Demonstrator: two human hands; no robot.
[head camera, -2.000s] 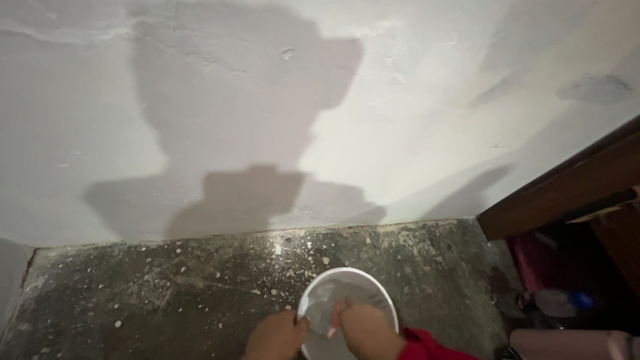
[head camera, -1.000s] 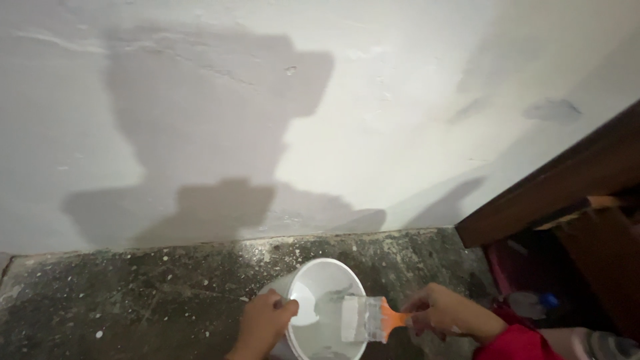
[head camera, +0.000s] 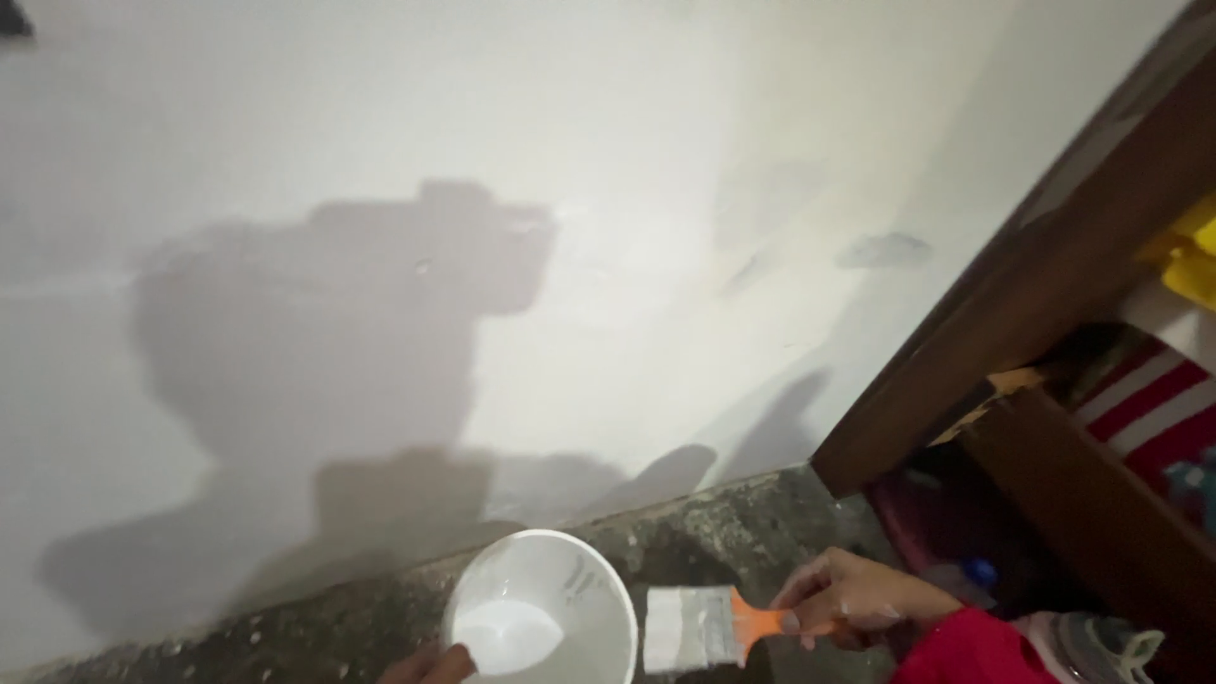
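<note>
A white plastic bucket (head camera: 598, 608) with white paint (head camera: 508, 635) in it is at the bottom middle, tilted in view. My left hand (head camera: 432, 665) grips its left rim, with the thumb over the edge; most of this hand is cut off by the frame. Just right of the bucket, my right hand (head camera: 850, 603) holds the orange handle of a flat paintbrush (head camera: 693, 627). White paint coats the bristles, which point left toward the bucket and lie outside its rim. A painted wall (head camera: 608, 380) with rough patches fills the view ahead, under my shadow.
A dark wooden furniture post (head camera: 988, 304) leans across the right side against the wall. Behind it are red-and-white striped cloth (head camera: 1149, 399), yellow cloth (head camera: 1192, 266) and a bottle with a blue cap (head camera: 978, 572). A lidded container (head camera: 1092, 646) is near my right sleeve. The floor (head camera: 722, 532) is paint-spotted.
The brush, inside the bucket's opening one second ago, is now outside it on the right. My left hand stays at the rim. The view has shifted toward the right and up the wall.
</note>
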